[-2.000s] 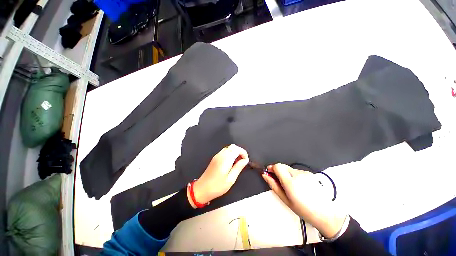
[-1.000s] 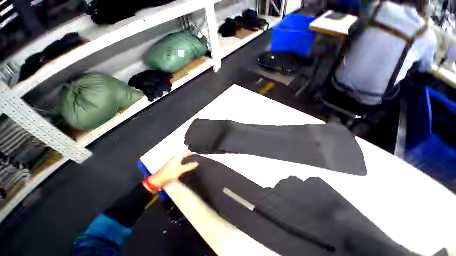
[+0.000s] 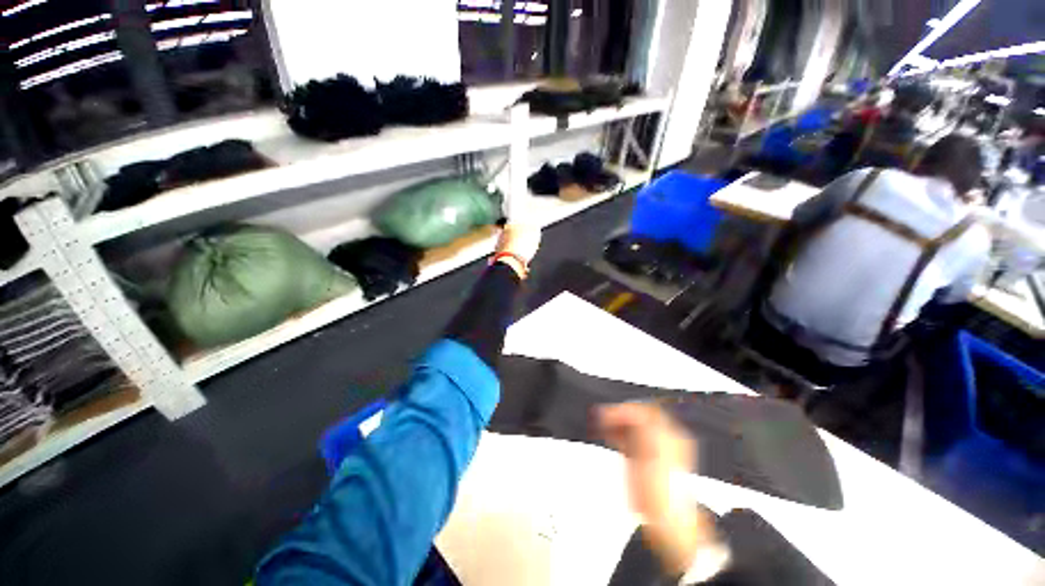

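Observation:
A dark grey fabric panel (image 3: pixel 745 441) lies across the white-topped table (image 3: pixel 527 498). My left hand (image 3: pixel 518 243), with a red band at the wrist, is stretched far forward past the table's far left corner; it is small, and whether it holds anything cannot be told. My right hand (image 3: pixel 659 464) is strongly blurred over the near edge of the panel; its fingers and any contents cannot be made out. More dark cloth shows beside the right wrist at the bottom edge; sleeve or panel cannot be told apart. No snips are visible.
Shelves with green sacks (image 3: pixel 252 286) and dark bundles (image 3: pixel 376 266) stand left and ahead. A seated person (image 3: pixel 871 269) is beyond the table at right. Blue crates stand ahead (image 3: pixel 676 212) and at far right (image 3: pixel 991 401). A blue object (image 3: pixel 350 435) is by the table's left edge.
The view has swung up and left. My left hand has gone from the near cloth to beyond the table corner. The near panels have left the table's left part. My right hand has come into view.

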